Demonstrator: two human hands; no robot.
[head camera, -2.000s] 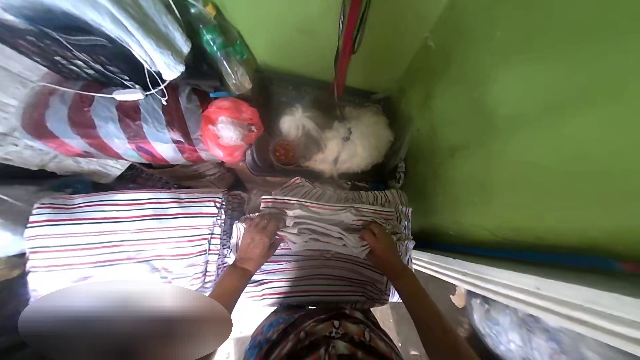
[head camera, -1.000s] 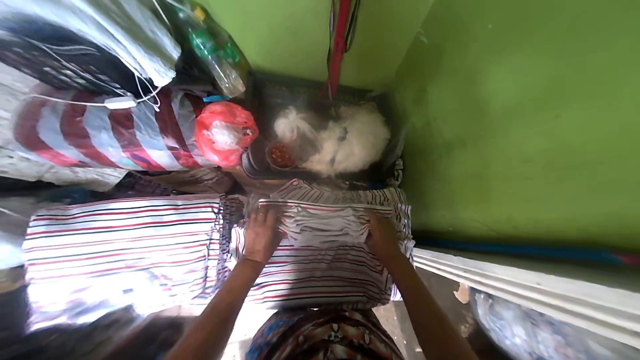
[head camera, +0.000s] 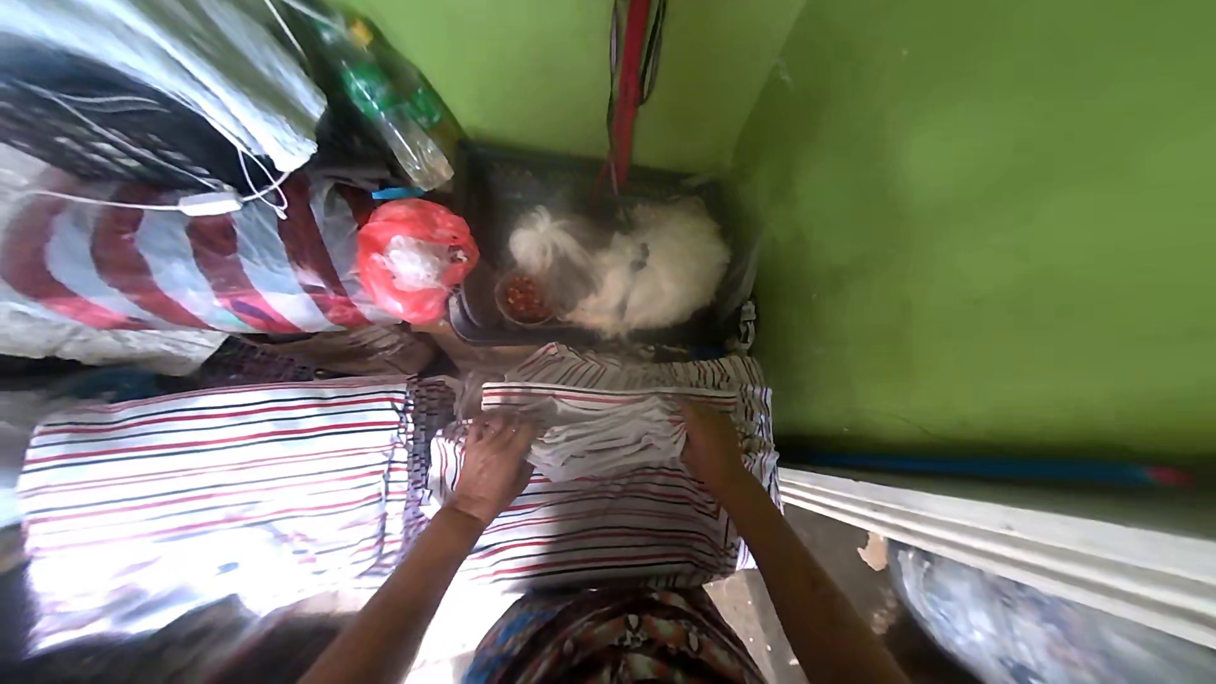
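A bunched white cloth lies in folds on striped fabric in front of me. My left hand grips its left end, a ring on one finger. At the opposite end my right hand grips the cloth, its fingertips partly hidden in the folds. A flat striped band of fabric runs just beyond both hands. Left of this pile, a second stack of white fabric with red and dark stripes lies beside a dark woven edge.
Beyond the fabric stands a black plastic crate holding bagged white material and a small tub with red contents. Left of it are a red plastic bag and plastic bottles. A green wall rises at the right.
A blurred patch at the lower left two seconds ago is gone from that spot. Both hands have stayed at the ends of the white cloth, whose folds have shifted slightly.
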